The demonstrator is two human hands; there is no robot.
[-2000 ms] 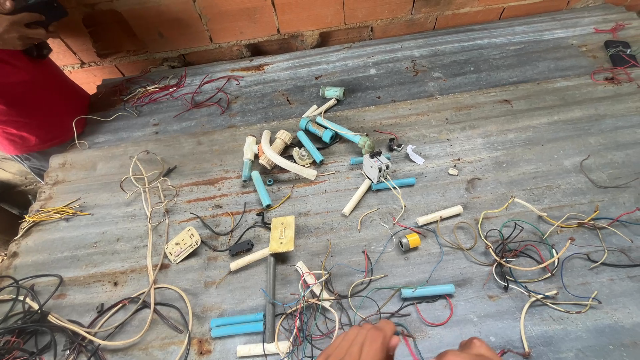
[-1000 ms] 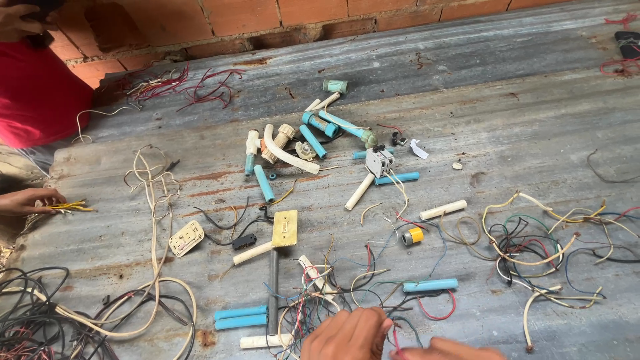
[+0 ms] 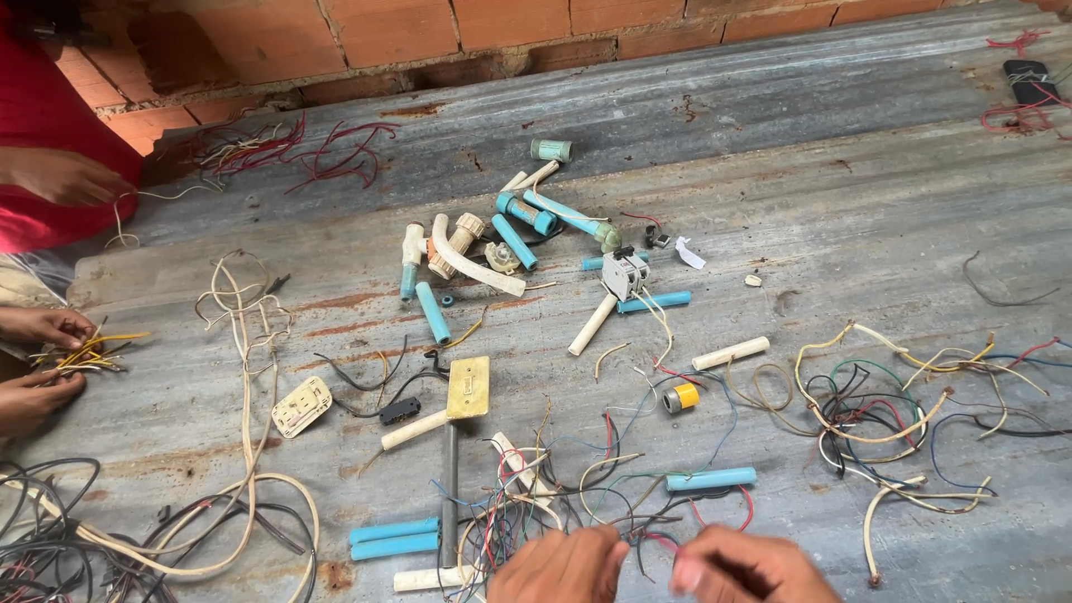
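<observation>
At the bottom edge, my left hand (image 3: 559, 566) has curled fingers beside a tangle of thin multicoloured wires (image 3: 511, 519). Across a small gap is my right hand (image 3: 749, 568), its fingers bent and thumb towards the left one. Thin red and dark wires (image 3: 649, 536) lie between the two; whether either hand grips one is unclear. A blue plastic pipe piece (image 3: 710, 479) lies just above my right hand. Two more blue pipe pieces (image 3: 394, 538) and a grey rod (image 3: 450, 494) are left of my left hand. A yellowed cover plate (image 3: 468, 387) rests at the rod's top.
Pipe pieces and fittings (image 3: 456, 251), with a grey circuit breaker (image 3: 626, 273), lie mid-sheet. Cable coils (image 3: 243, 494) are at left, more wires (image 3: 879, 419) at right. Another person's hands (image 3: 42, 368) hold yellow wires; a hand (image 3: 71, 174) hangs beside a red shirt. A brick wall (image 3: 519, 33) stands behind.
My hands are farther apart than before. The yellow wires lay on the sheet at first; another person's hands now hold them. By the red shirt, a hand has come down near the white wire.
</observation>
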